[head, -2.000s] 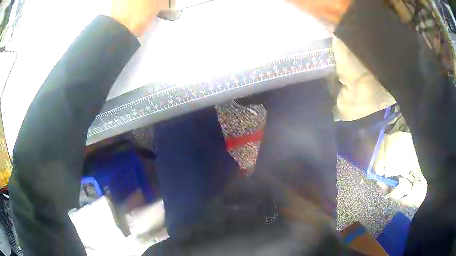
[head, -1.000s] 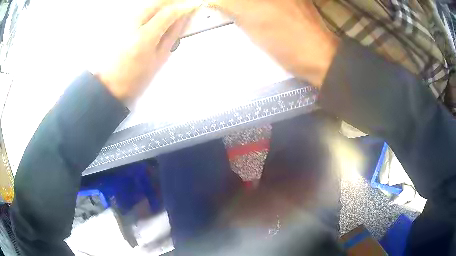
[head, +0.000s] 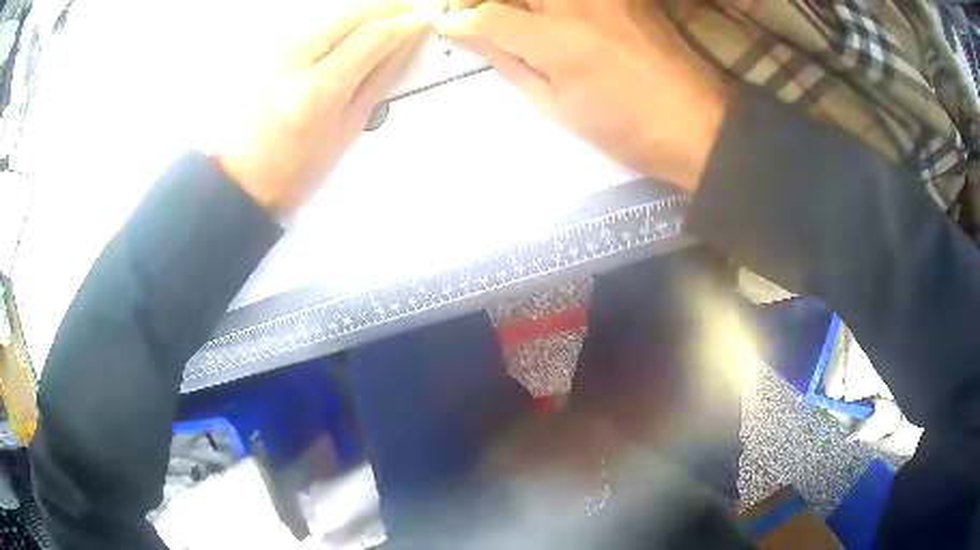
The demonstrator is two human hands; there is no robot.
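Note:
My left hand and my right hand meet at the top edge of the picture, fingertips close together over the white machine bed. Glare hides what lies under the fingertips, so I cannot tell what they hold. The slide plate, a dark line with a rounded dark end, lies on the bed between my hands. The plaid lining, tan with black and white lines, lies bunched to the right of my right hand and forearm.
The ruler runs along the near table edge. Blue bins with pale pieces stand below, at left and right. A cardboard box is at the lower right on the speckled floor. My legs are under the table.
From two seconds ago, both hands have come lower into view and together, and more plaid lining shows at right. Over the last second, the hands have barely moved.

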